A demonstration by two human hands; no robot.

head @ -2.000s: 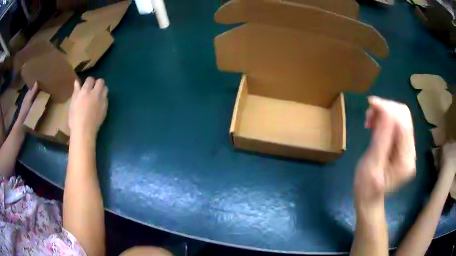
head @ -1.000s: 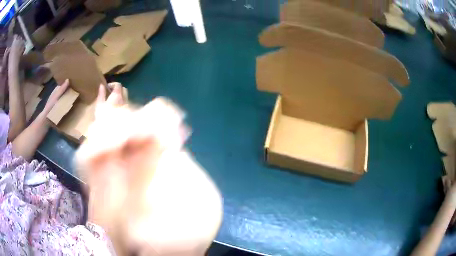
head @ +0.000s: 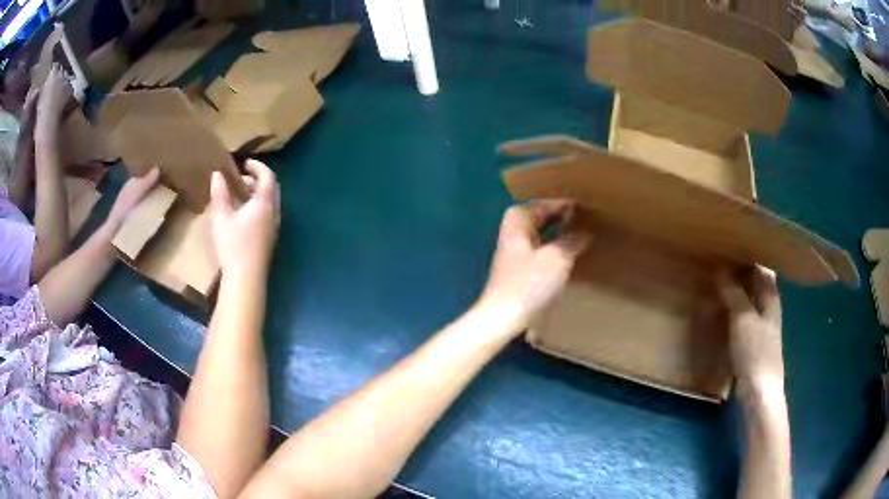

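Note:
A brown mailer box [head: 638, 326] lies in front of me on the bench, its base facing up and its wide lid panel [head: 673, 219] raised at the back and leaning forward over the base. My left hand [head: 536, 255] pinches the box at its left rear corner, beside the lid. My right hand [head: 756, 322] grips the right side, with its fingertips partly hidden under the lid's edge. A second mailer box [head: 687, 161], open with its lid standing, is right behind, partly hidden by the first one's lid.
At the left, a person's hands [head: 244, 219] fold another box [head: 175, 249]. Brown blanks [head: 263, 97] lie behind it. A white post [head: 419, 49] stands at the back of the dark green bench [head: 390, 195]. More cardboard [head: 875, 268] and part of another person's arm show at the right edge.
Both my hands are now on a box close in front; one second ago a blurred hand was at the lower left. An open box now stands farther back than the front one did before.

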